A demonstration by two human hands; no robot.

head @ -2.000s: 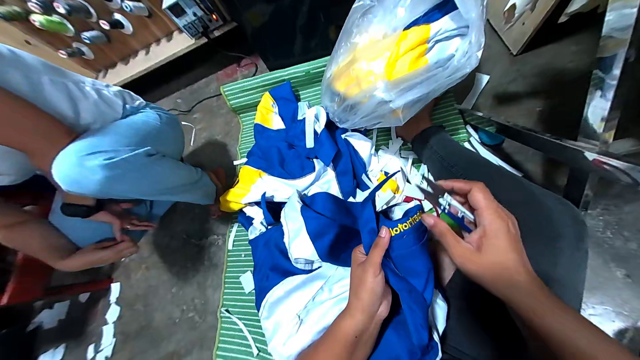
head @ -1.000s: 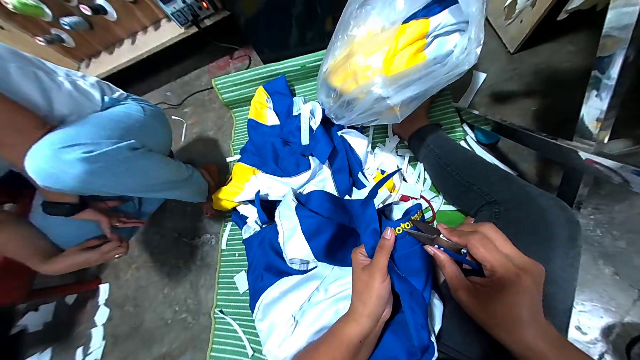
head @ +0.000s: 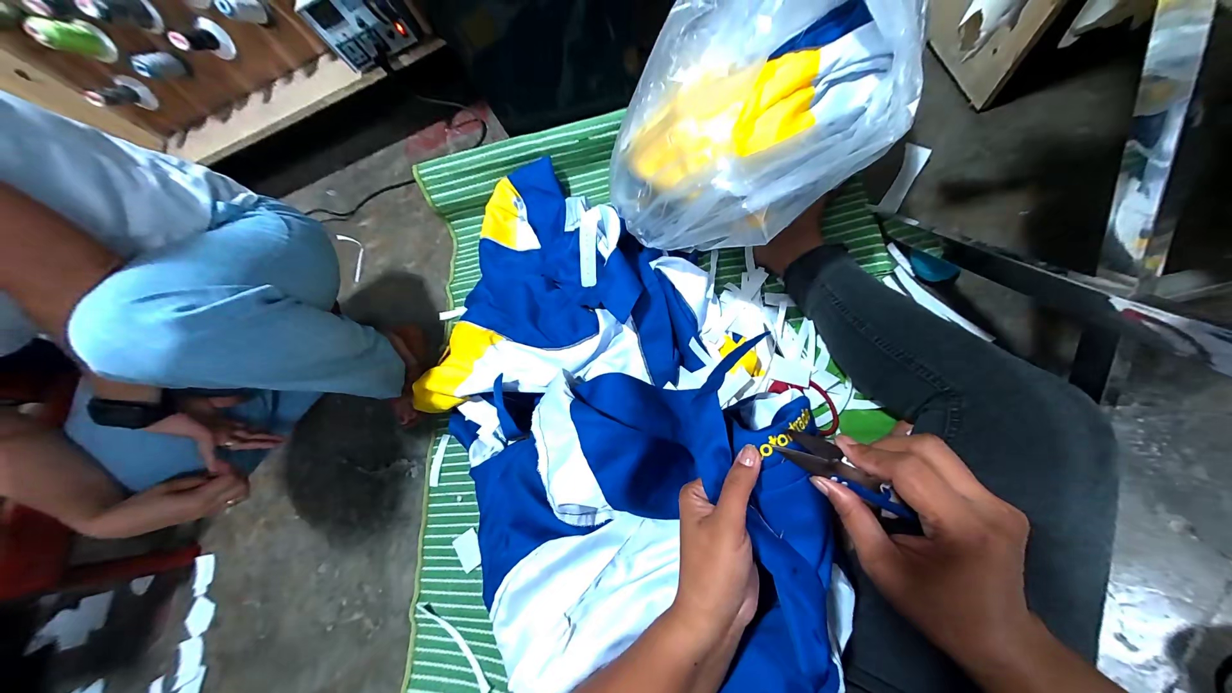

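A blue, white and yellow garment lies bunched over a green striped mat and partly over my lap. My left hand pinches its blue cloth just beside yellow embroidered lettering. In my right hand are small thread snips with dark blades and a blue handle; the blades are parted and touch the cloth at the lettering. White fabric strips are heaped past the garment, with a red loop and a green item among them.
A clear plastic bag of yellow, blue and white cloth stands at the mat's far edge. A person in light blue jeans sits at left. Thread spools stand on a wooden rack. A metal frame is at right.
The snips, held higher and turned upward two seconds ago, came down to the lettering by one second ago and remain there. My left hand keeps its hold on the blue cloth.
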